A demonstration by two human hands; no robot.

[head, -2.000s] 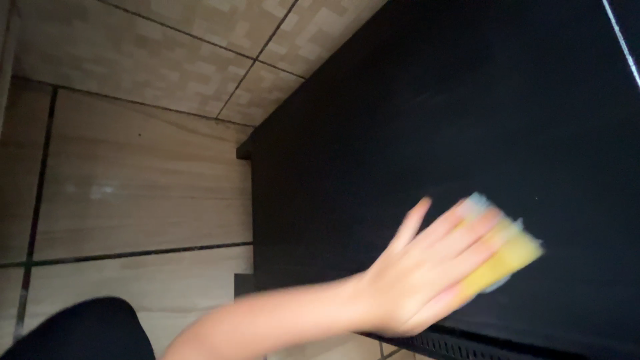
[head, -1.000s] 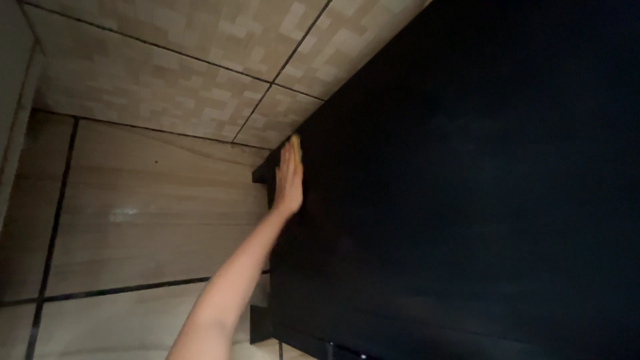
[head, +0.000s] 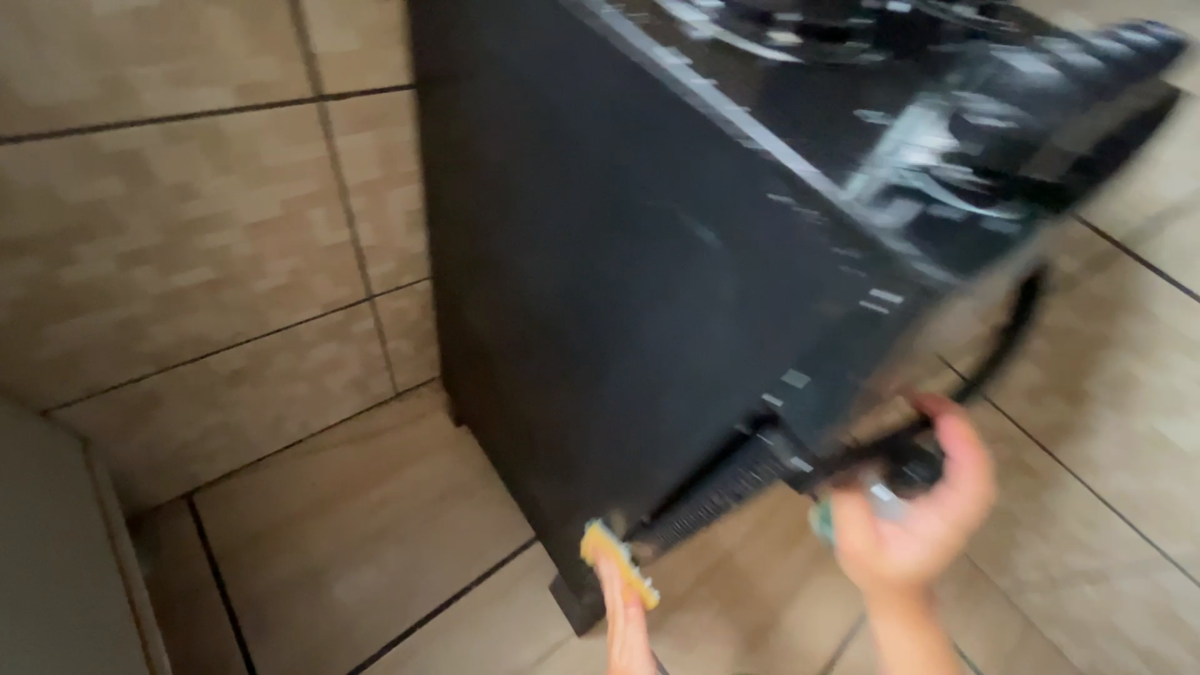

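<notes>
My left hand point(head: 626, 623) holds a yellow sponge point(head: 619, 565) against the lower edge of the dark side panel point(head: 600, 281) of a cooking stove. To its right, my right hand point(head: 923, 511) curls around a blurred object point(head: 891, 492) with black, clear and greenish parts, perhaps a bottle. This hand is close to the stove's curved dark door handle point(head: 1012, 333); blur hides whether they touch. The glossy stove top point(head: 797, 84) and a row of dark knobs point(head: 1097, 66) show at the upper right.
A patterned tile wall point(head: 206, 234) rises at the left, close to the stove's back. Beige floor tiles point(head: 375, 544) with dark joints lie around the stove. A pale panel point(head: 56, 544) stands at the lower left, and a stove foot point(head: 574, 605) rests near my left hand.
My left hand and the sponge have moved from the panel's edge beside the wall to its lower front part. My right hand has come into view. The view has shifted widely, showing the stove's top.
</notes>
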